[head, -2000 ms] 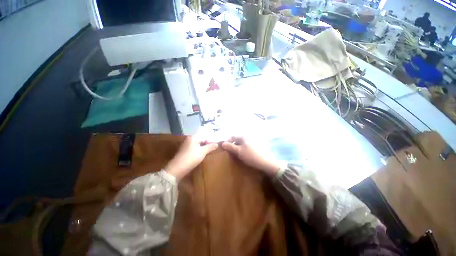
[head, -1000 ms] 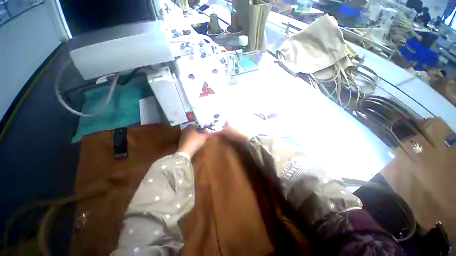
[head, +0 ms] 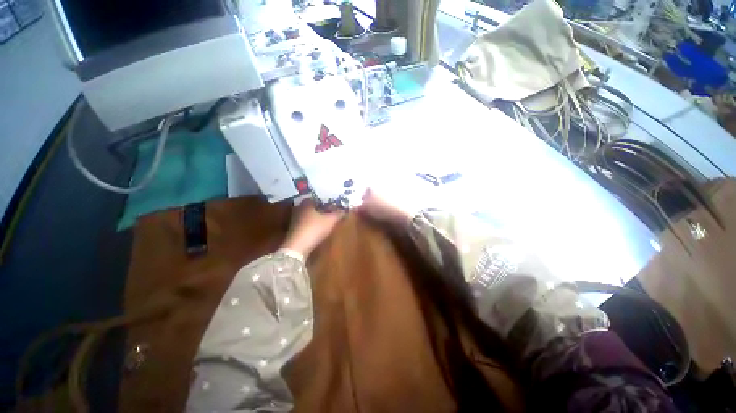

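A large brown bag panel [head: 363, 314] hangs over the table's front edge, its top edge under the white sewing machine head [head: 319, 141] with a red logo. My left hand [head: 312, 229] grips the panel's top edge just below the machine head. My right hand [head: 381, 210] holds the same edge right of the needle area. The fingertips of both hands are partly hidden by the head and by glare. A black strap tab [head: 195, 228] lies on the panel's upper left. A brown handle loop [head: 81, 355] stands at the lower left.
A black screen box with a white base [head: 173, 81] is at upper left, above a teal cloth [head: 173, 173]. A small dark tool [head: 440, 177] lies on the white table [head: 516, 185]. A beige cloth bundle with cords [head: 524, 60] and brown bags [head: 698, 282] are at right.
Both hands and the panel's top edge have moved forward to beneath the machine head. The view has shifted, so the machine sits further left and the head looks larger.
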